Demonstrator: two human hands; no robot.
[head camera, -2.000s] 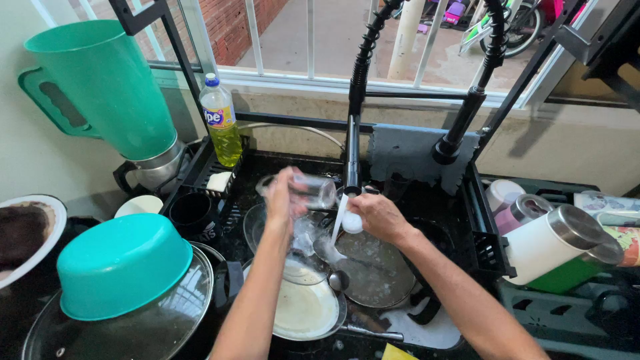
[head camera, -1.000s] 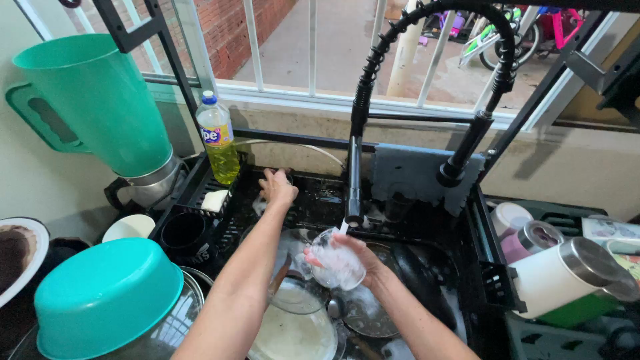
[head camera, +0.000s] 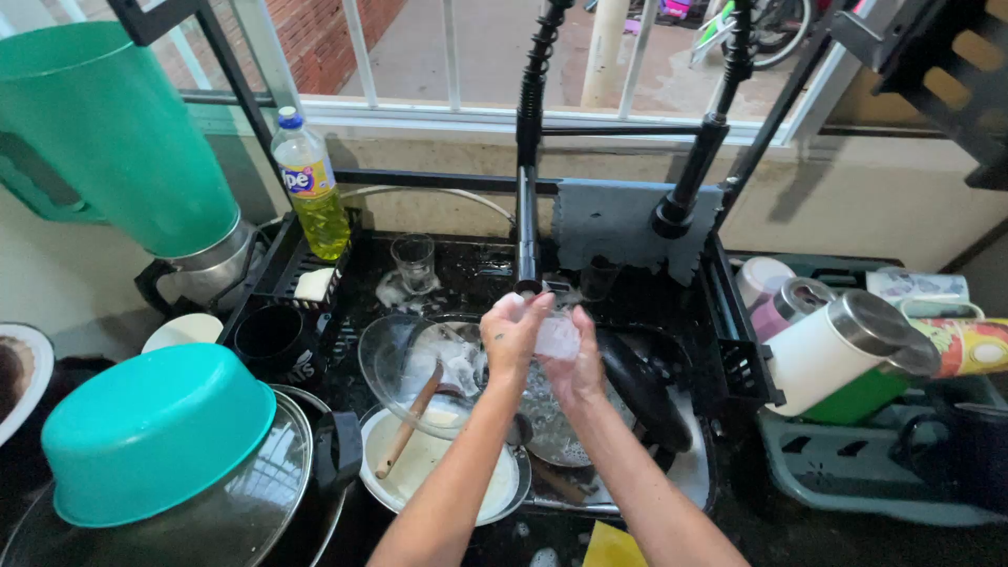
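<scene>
Under the spout of the black spring faucet (head camera: 528, 236), both my hands are around a small clear container (head camera: 556, 337) that looks like glass. My left hand (head camera: 508, 335) is at its left side; my right hand (head camera: 575, 358) cups its right side and underside. Below lies the sink, holding a soapy pan (head camera: 571, 425), a clear glass bowl (head camera: 386, 370), and a white bowl (head camera: 441, 480) with a wooden-handled utensil (head camera: 409, 421) across it. A drinking glass (head camera: 414, 260) stands in foam on the counter behind, left of the faucet.
Dish soap bottle (head camera: 315, 189) and white soap bar (head camera: 314, 284) are in the left rack, near a black mug (head camera: 272, 339). A turquoise bowl (head camera: 157, 433) rests on a glass lid (head camera: 272, 488). The right drying rack (head camera: 866, 472) holds bottles and cups. A yellow cloth or sponge (head camera: 613, 547) lies in front.
My left hand has come from the back-left counter to the container under the faucet. A drinking glass now stands uncovered where that hand was. My right hand still holds the clear container.
</scene>
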